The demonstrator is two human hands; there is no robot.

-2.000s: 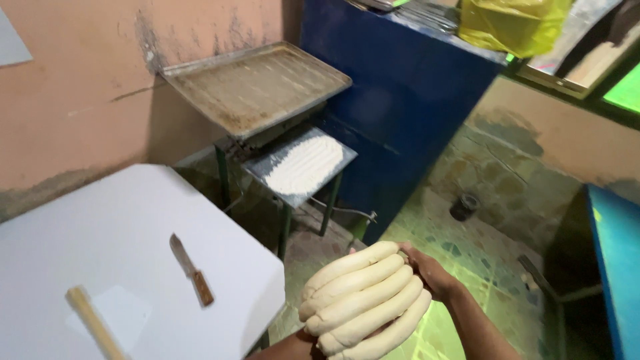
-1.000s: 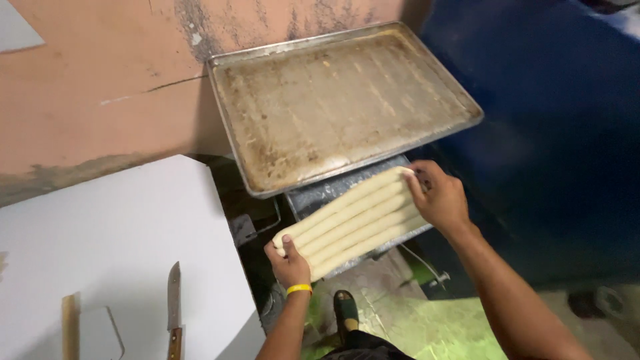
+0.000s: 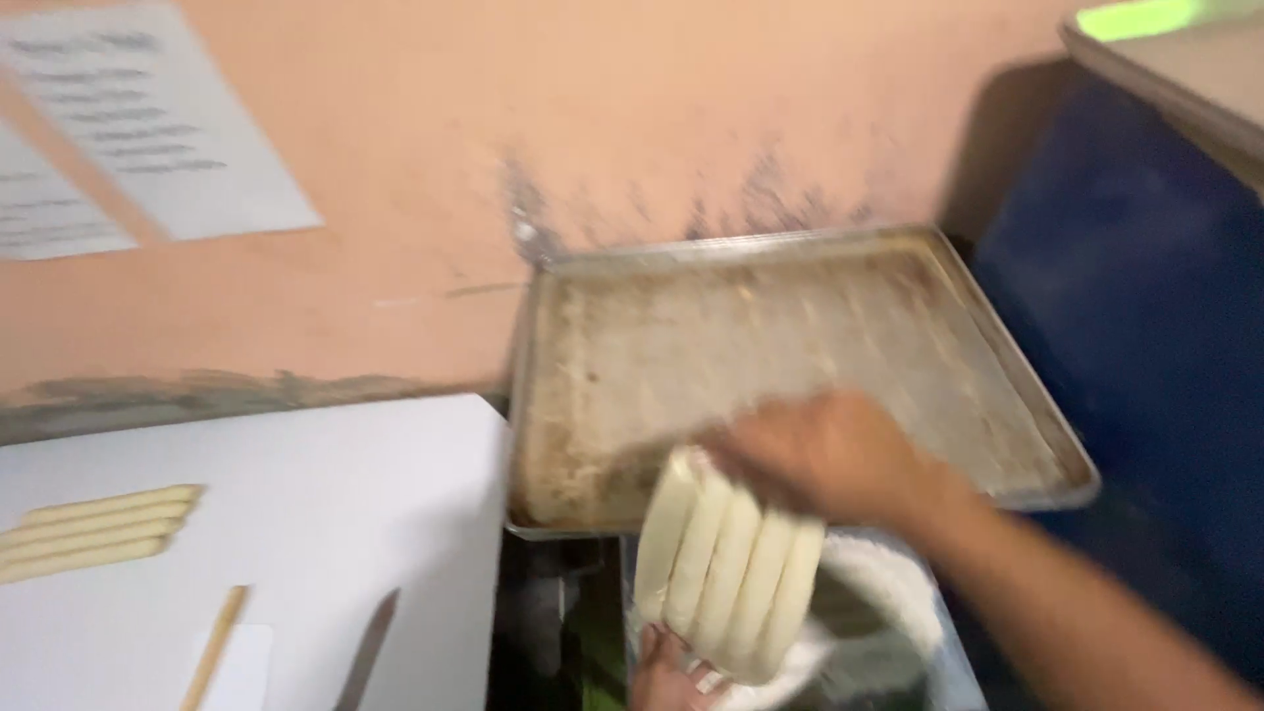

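Several long dough strips (image 3: 731,573), lying side by side, are held up over the small floured table (image 3: 953,632). At their lower left end, my left hand (image 3: 671,671) grips them from below. My right hand (image 3: 829,454) is blurred by motion at their upper end, over the near edge of the worn metal baking tray (image 3: 760,346); its fingers are hard to make out. White flour (image 3: 889,583) lies on the small table beneath the dough, with a bared patch in it.
On the white table (image 3: 346,474) at left lie several more dough strips (image 3: 99,528), a wooden stick (image 3: 214,647) and a knife (image 3: 370,647). Written sheets (image 3: 168,128) hang on the wall. A dark blue cabinet (image 3: 1136,296) stands at right, with another tray's edge (image 3: 1155,84) above it.
The dough strips were stretched level between both hands over the small table; now they hang steeply tilted. The flour on the small table, a full white layer two seconds ago, shows a bared patch.
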